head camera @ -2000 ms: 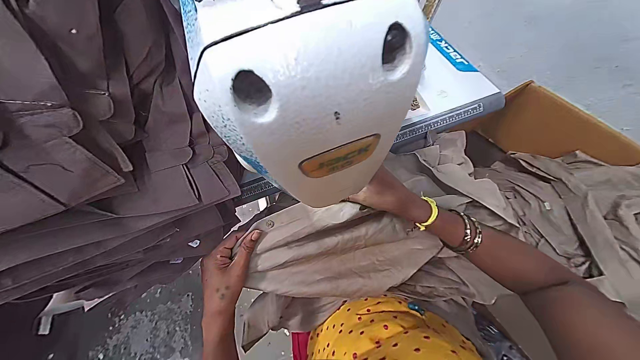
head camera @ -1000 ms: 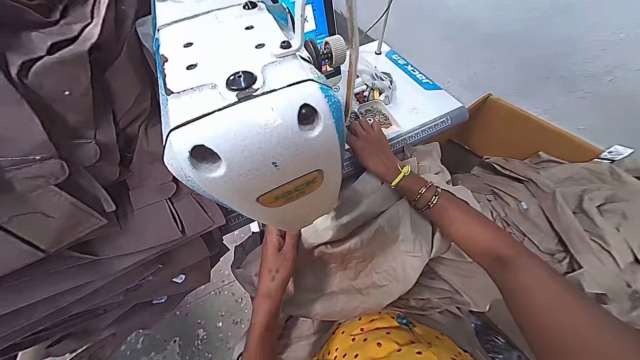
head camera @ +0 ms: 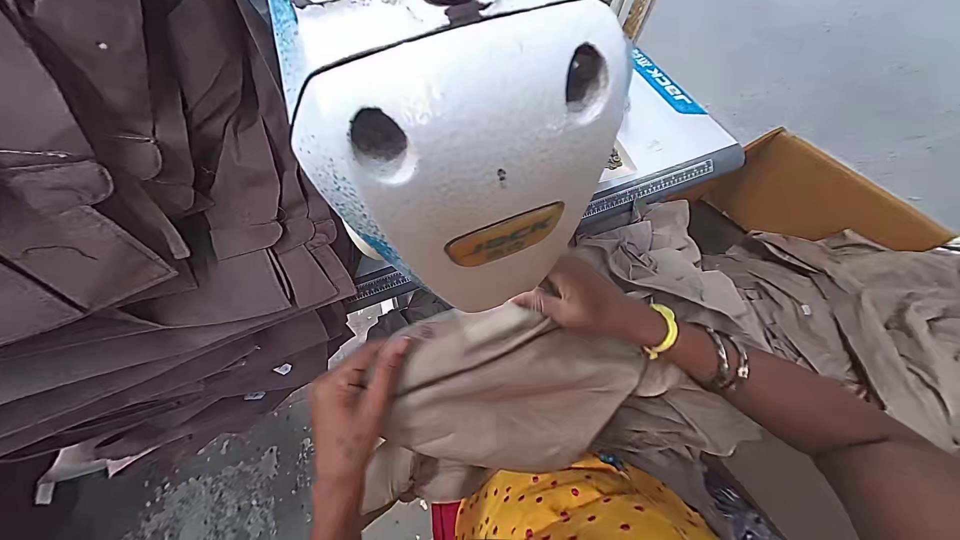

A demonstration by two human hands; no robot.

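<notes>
A tan cloth garment [head camera: 517, 390] is stretched between my two hands below the white head of a Jack sewing machine [head camera: 465, 165]. My left hand [head camera: 356, 405] pinches its left edge between thumb and fingers. At the lower right of the machine head, my right hand [head camera: 577, 296], with a yellow band and bangles at the wrist, grips the upper edge. Part of the right fingers and the machine's working point are hidden behind the head.
Dark brown garments [head camera: 150, 225] hang in a thick stack at the left. More tan garments [head camera: 855, 322] lie at the right in a cardboard box [head camera: 832, 187]. The machine table [head camera: 667, 127] has a ruler along its edge and a partly hidden tray of small metal parts [head camera: 615, 159].
My right hand has come back from the tray of small parts to the cloth. My left hand, partly under the machine head a second ago, is now left of it on the cloth edge.
</notes>
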